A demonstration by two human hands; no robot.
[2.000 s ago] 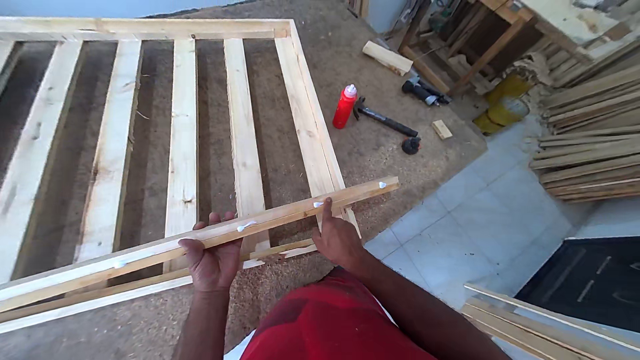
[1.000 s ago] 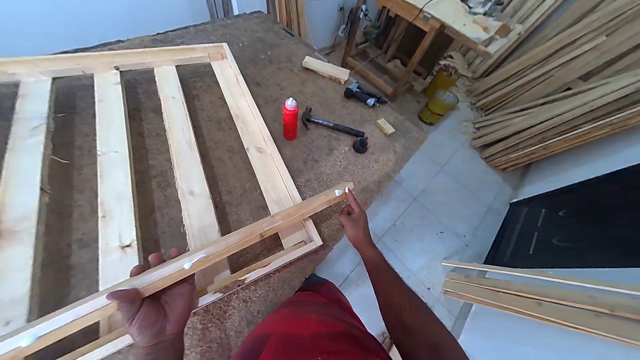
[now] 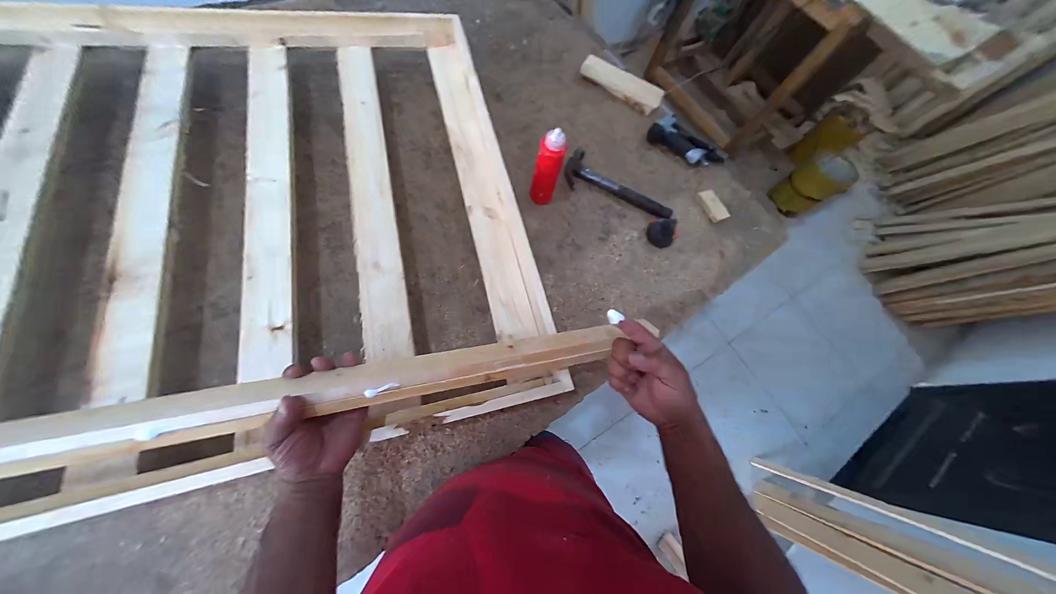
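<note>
My left hand (image 3: 318, 425) grips a long wooden strip (image 3: 462, 363) from below, fingers behind it and thumb on the near side. White glue (image 3: 381, 389) lies in dabs along the strip's edge. At the strip's right end is my right hand (image 3: 652, 371), its index finger extended with a blob of white glue on the tip and the other fingers curled; it holds nothing. Under and beyond the strip lies a slatted wooden frame (image 3: 487, 206). A red glue bottle (image 3: 548, 169) stands to the right of the frame, beside a claw hammer (image 3: 619, 190).
A black round tool (image 3: 661, 233), a small wood block (image 3: 713, 206), a wood offcut (image 3: 621, 84) and a power tool (image 3: 685, 142) lie on the worktable (image 3: 594, 272). Stacked wooden strips (image 3: 973, 256) and yellow cans (image 3: 813, 186) are at the right. More boards (image 3: 874, 528) lie lower right.
My right index finger, on the strip in the earlier frames, now points up with glue on its tip. The glue dabs near the strip's right end no longer show as separate dabs.
</note>
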